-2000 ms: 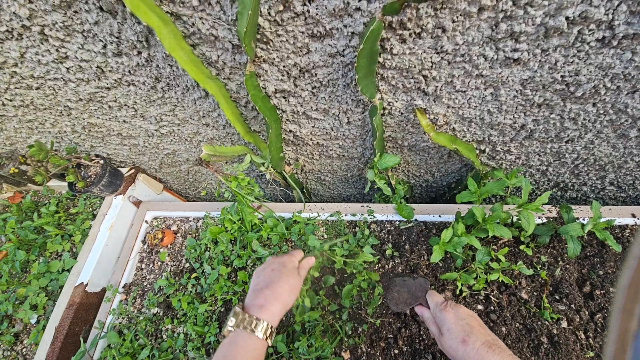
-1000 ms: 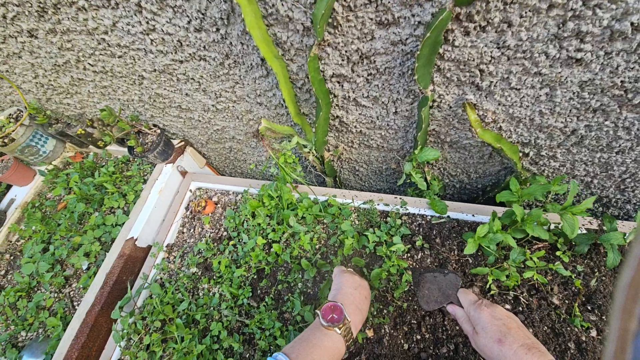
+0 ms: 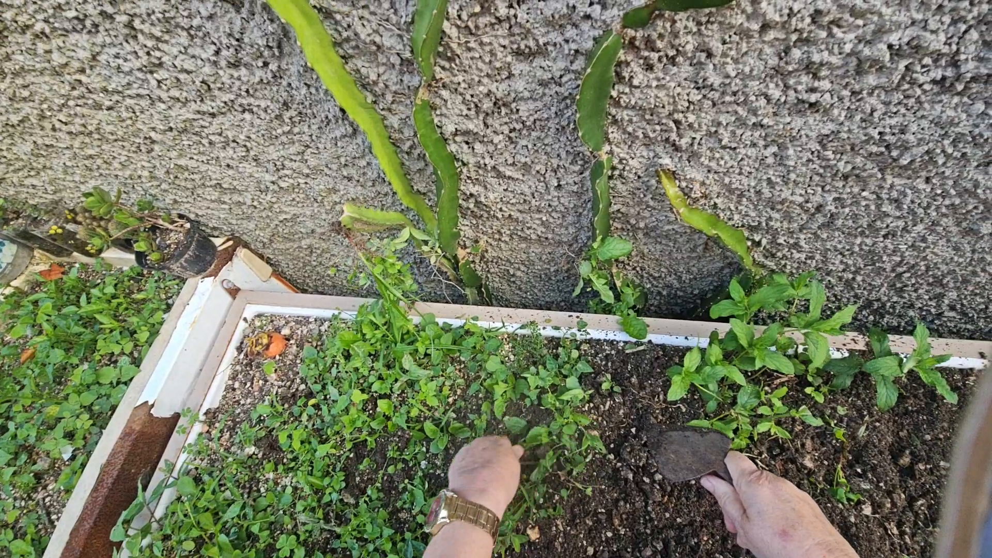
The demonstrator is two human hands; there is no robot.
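My left hand, with a gold-coloured wristwatch on its wrist, reaches down into low green leafy plants at the edge of the bare soil. Its fingertips are hidden, so whether they grip any stems does not show. My right hand holds a small trowel with a dark, soil-stained blade. That blade lies just over the dark soil, to the right of my left hand and below a leafy, mint-like plant.
A rough plastered wall rises behind the bed, with climbing cactus stems against it. The planter's pale frame runs along the wall. At left are a rusty, partly white divider, a second planted bed and a black pot.
My left hand has stayed among the green plants, its wrist turned differently from one second ago. The trowel remains in my right hand over the soil. The view has shifted sideways.
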